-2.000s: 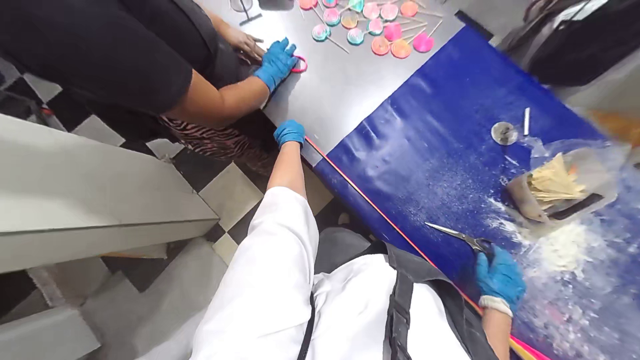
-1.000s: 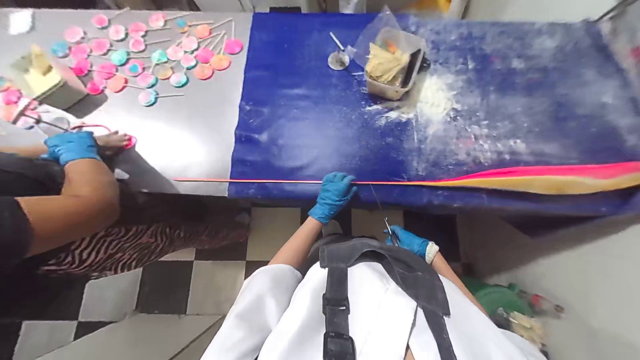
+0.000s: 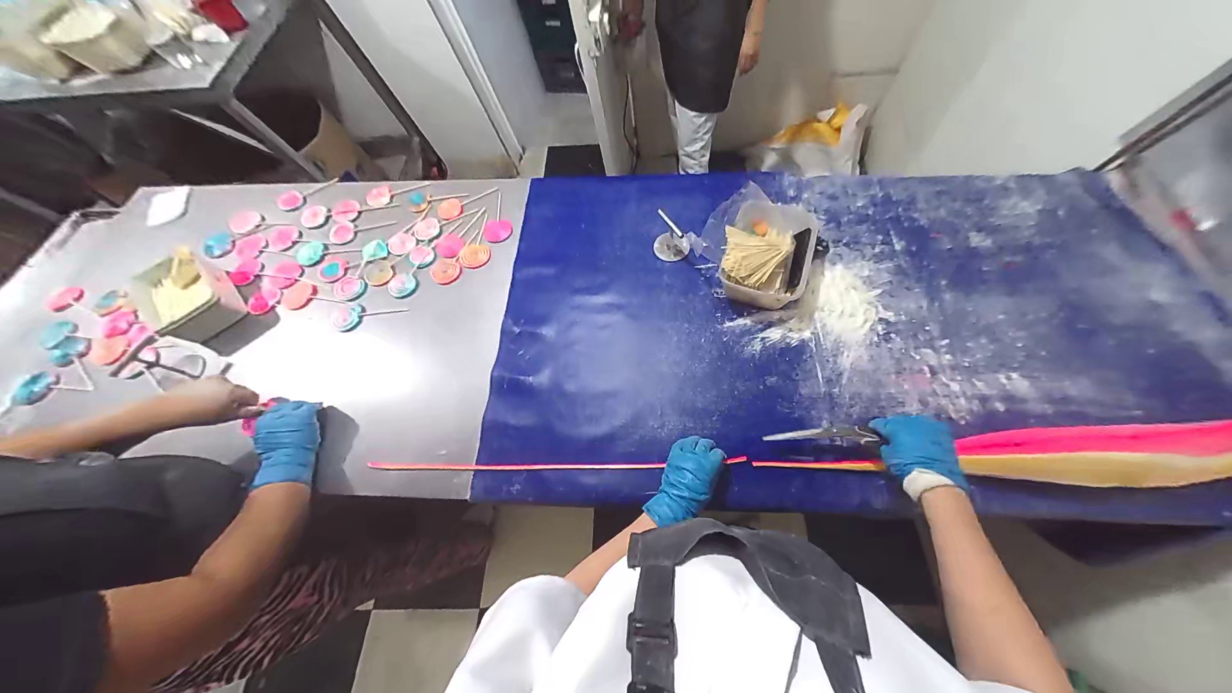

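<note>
My left hand (image 3: 689, 475), in a blue glove, rests over a thin pink candy rope (image 3: 568, 467) near the table's front edge; whether its fingers grip the rope is hard to tell. A small gap parts this rope from a thick pink and yellow candy strip (image 3: 1088, 454) that tapers to a thin end. My right hand (image 3: 919, 450), gloved too, holds metal scissors (image 3: 823, 434) by the handles, blades pointing left, just above the tapered end.
At left a co-worker's gloved hand (image 3: 286, 443) and bare hand handle pink candy. Round lollipops (image 3: 342, 233) and a box of sticks (image 3: 180, 298) lie on the metal table. A plastic tub of sticks (image 3: 760, 258) and white powder (image 3: 847, 303) are on the blue mat. Another person (image 3: 701, 58) stands behind.
The candy rope, one continuous piece a second ago, is now parted from the thick strip. My right hand has come up from below the table edge with the scissors. The view has shifted.
</note>
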